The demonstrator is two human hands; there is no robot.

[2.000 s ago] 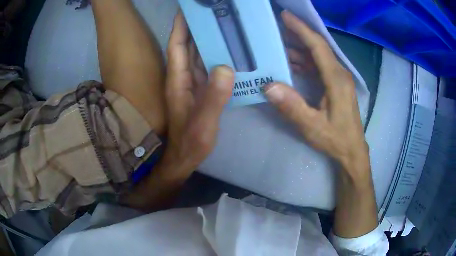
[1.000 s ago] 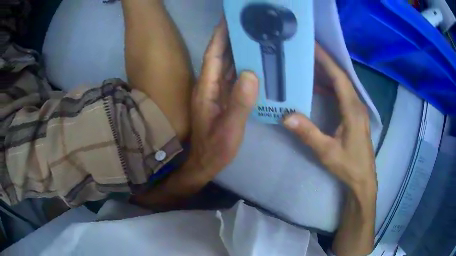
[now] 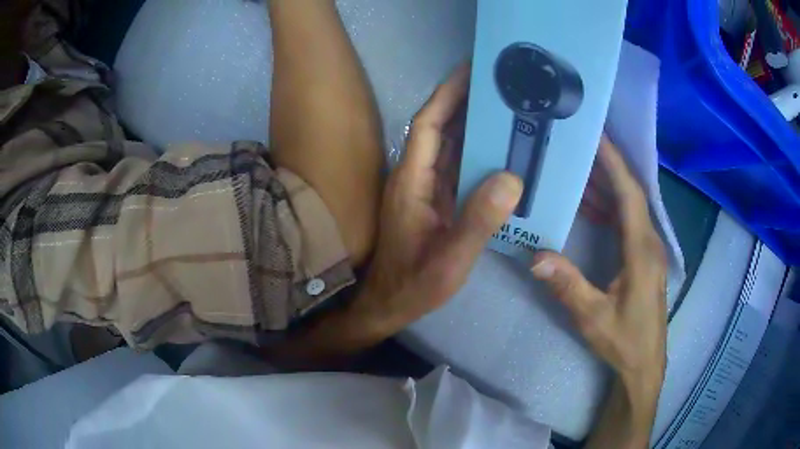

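A light blue retail box with a dark fan picture and "FAN" lettering is held above the white foam sheet, its printed face toward me. Its top end is cut off by the frame's upper edge. My left hand grips the box's left side, thumb on the front over part of the lettering, fingers behind. My right hand is at the lower right, its thumb tip by the bottom corner and its fingers beside and partly behind the right edge. The back of the box is hidden.
A co-worker's bare forearm and plaid sleeve reach in from the left, close to my left arm. A blue plastic bin with small mixed items is at the upper right. Flat printed carton blanks stand at the lower right.
The box and both hands have shifted right and lower in view; the bin, foam and co-worker's arm have shifted too. More of the fan picture shows. Both hands stay on the box.
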